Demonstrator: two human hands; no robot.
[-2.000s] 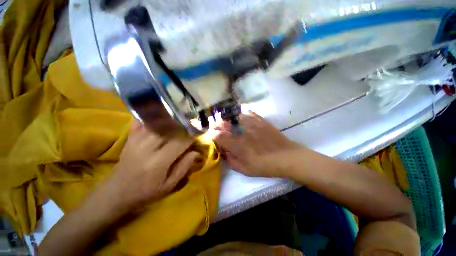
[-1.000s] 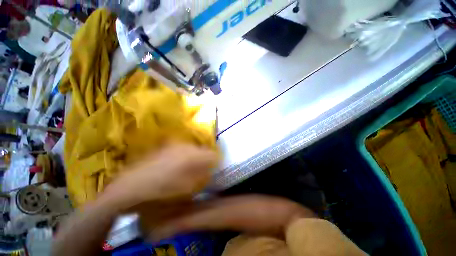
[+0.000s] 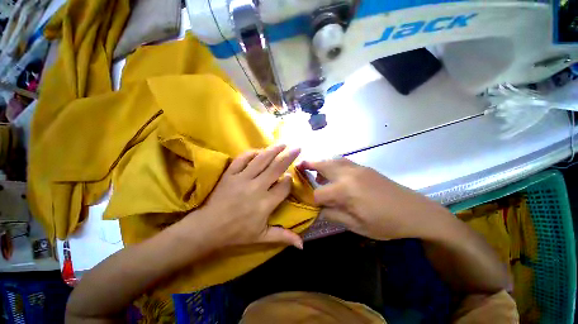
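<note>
A mustard-yellow cloth piece (image 3: pixel 203 114) lies bunched on the white table left of and in front of the needle and hangs over the front edge. My left hand (image 3: pixel 250 196) rests palm down on it, fingers spread toward the needle. My right hand (image 3: pixel 355 196) pinches the cloth's right edge between thumb and fingers, just in front of the needle area. The white sewing machine (image 3: pixel 405 28) with "JACK" lettering stands above. Lamp glare hides the needle point and the cloth edge there.
A black flat pad (image 3: pixel 407 68) lies behind the needle. White threads (image 3: pixel 521 109) are at the right. A green basket (image 3: pixel 550 221) with yellow pieces stands at lower right. A blue basket (image 3: pixel 25 302) is at lower left. A red-handled tool (image 3: pixel 68 267) lies at the table's left edge.
My hands, blurred and crossing below the table edge a second ago, are now up at the cloth before the needle. The right hand has taken the cloth's edge. The camera view has shifted.
</note>
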